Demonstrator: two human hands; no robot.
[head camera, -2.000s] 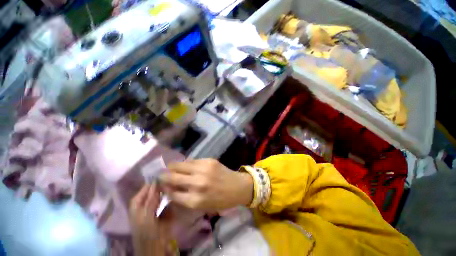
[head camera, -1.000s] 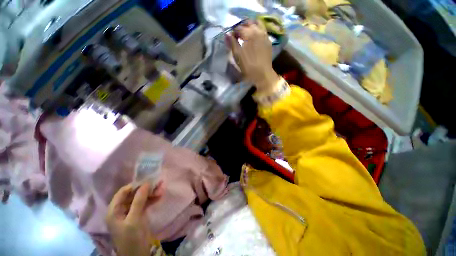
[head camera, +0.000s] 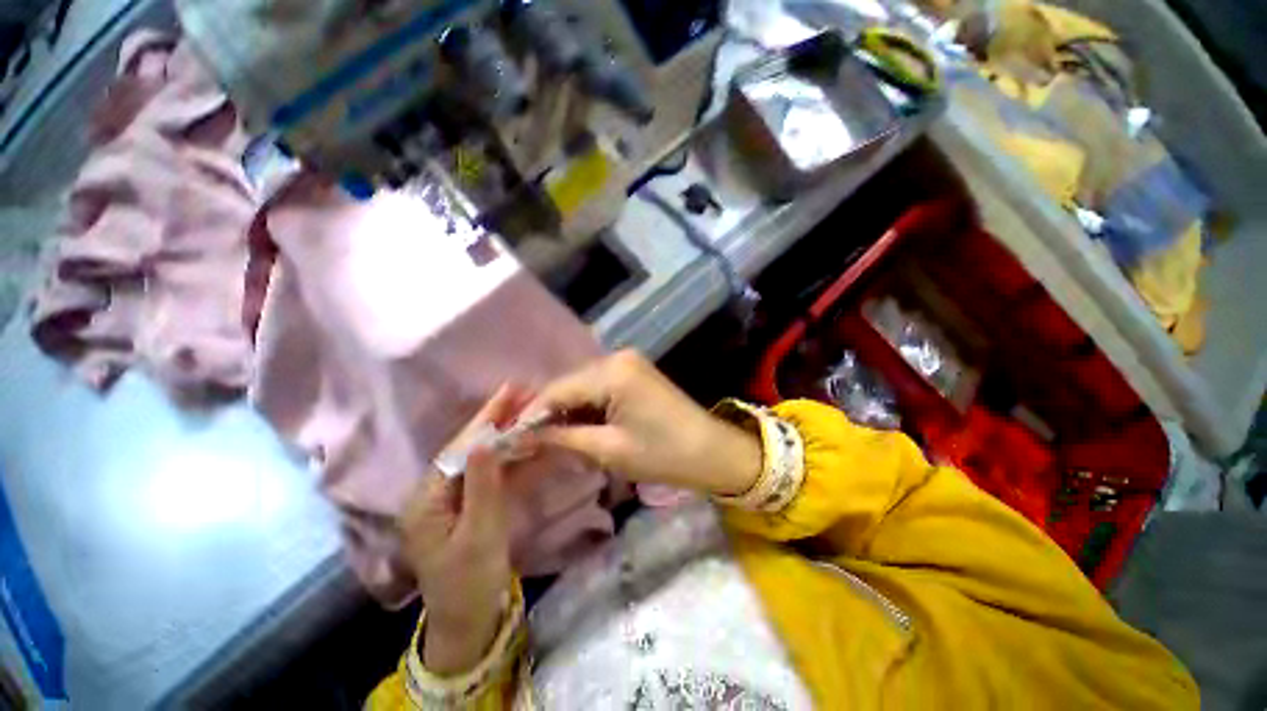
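A small whitish label-like piece (head camera: 470, 447) is pinched between the fingertips of my left hand (head camera: 466, 535). My right hand (head camera: 632, 421) has its thumb and fingers closed at the same piece; whether it holds a second small piece is too blurred to tell. Both hands are close together over the pink garment piece (head camera: 368, 361). The garment lies on the machine table's front, bunched at the left, with one end under the needle area of the overlock machine (head camera: 417, 84) and folds hanging towards the lap.
The metal tin (head camera: 813, 118) with pale contents stands right of the machine, yellow-green handled snips (head camera: 898, 60) beside it. A red plastic basket (head camera: 959, 417) sits below the table at right. A grey bin (head camera: 1056, 250) holds yellow and grey-blue cloth. A blue label (head camera: 25, 597) is at the table's left.
My right hand has come back from the metal tin to my left hand, at the small whitish piece. The view has shifted, showing more of the table's left side.
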